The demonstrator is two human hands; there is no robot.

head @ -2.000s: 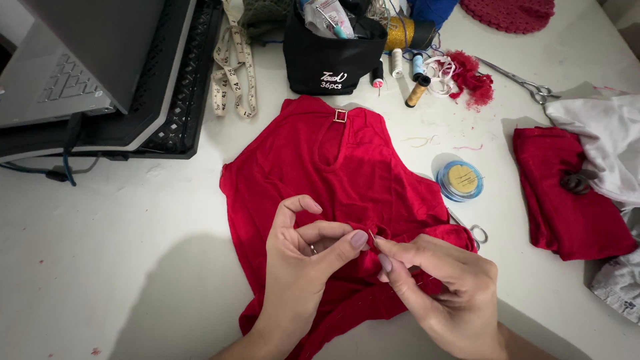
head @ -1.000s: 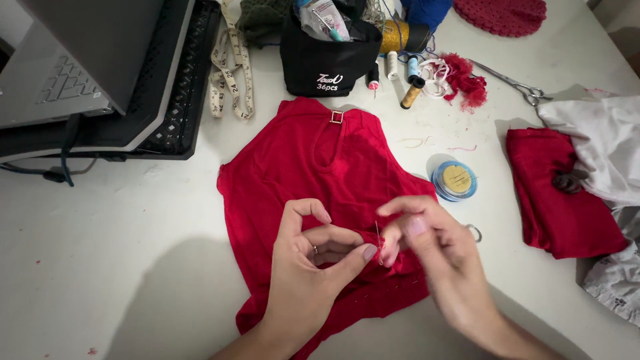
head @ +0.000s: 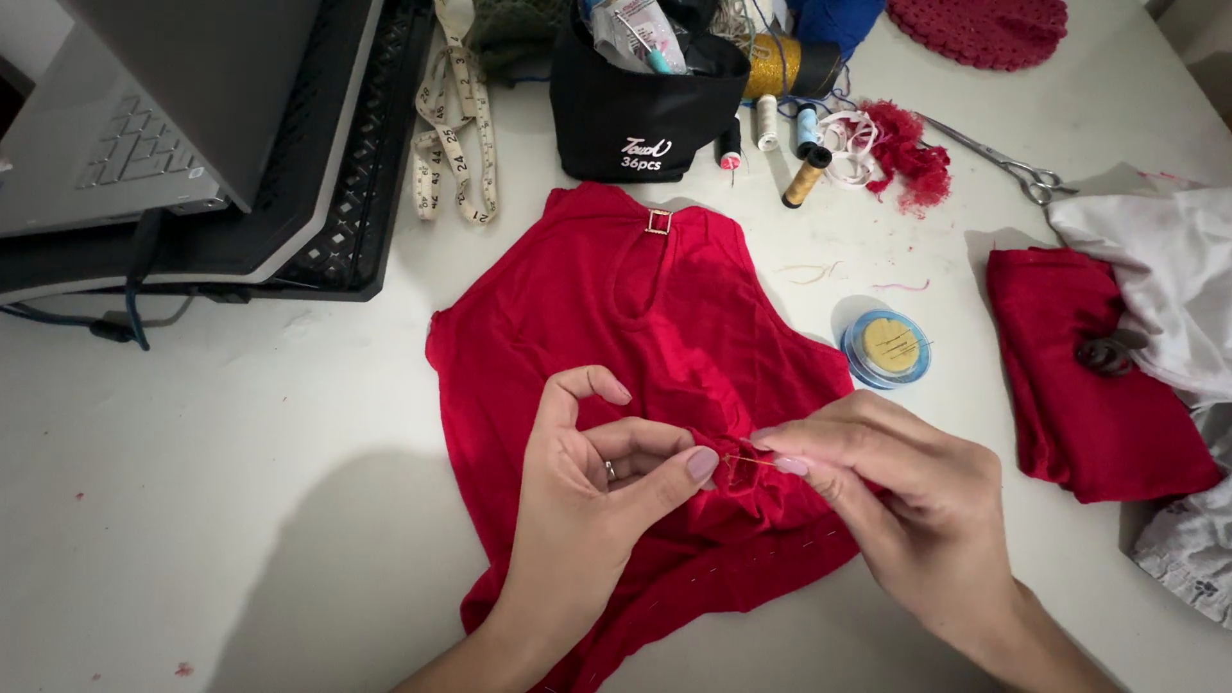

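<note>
A red sleeveless garment [head: 539,327] lies on the white table, with a small square buckle [head: 659,221] above its teardrop opening. Pinched between the thumb and fingers of my left hand [head: 602,481] is a fold of the red fabric. My right hand [head: 895,491], just to the right, pinches a thin needle [head: 751,460] between thumb and forefinger; it points at the fold, and whether its tip is in the cloth cannot be told. Pale stitches or pins run along the garment's lower band. A round blue case [head: 890,348] holding several needles sits beyond my right hand.
A laptop [head: 144,144] on a black stand is at left, beside a tape measure [head: 452,135]. A black pouch [head: 645,115], thread spools [head: 807,176] and red thread scraps [head: 905,154] lie at the back. Scissors [head: 1001,159], folded red cloth [head: 1068,404] and white fabric [head: 1184,260] are at right.
My right hand, raised with fingers spread and a needle upright near the fold one second ago, has come down and closed beside the fabric. My left hand keeps its pinch.
</note>
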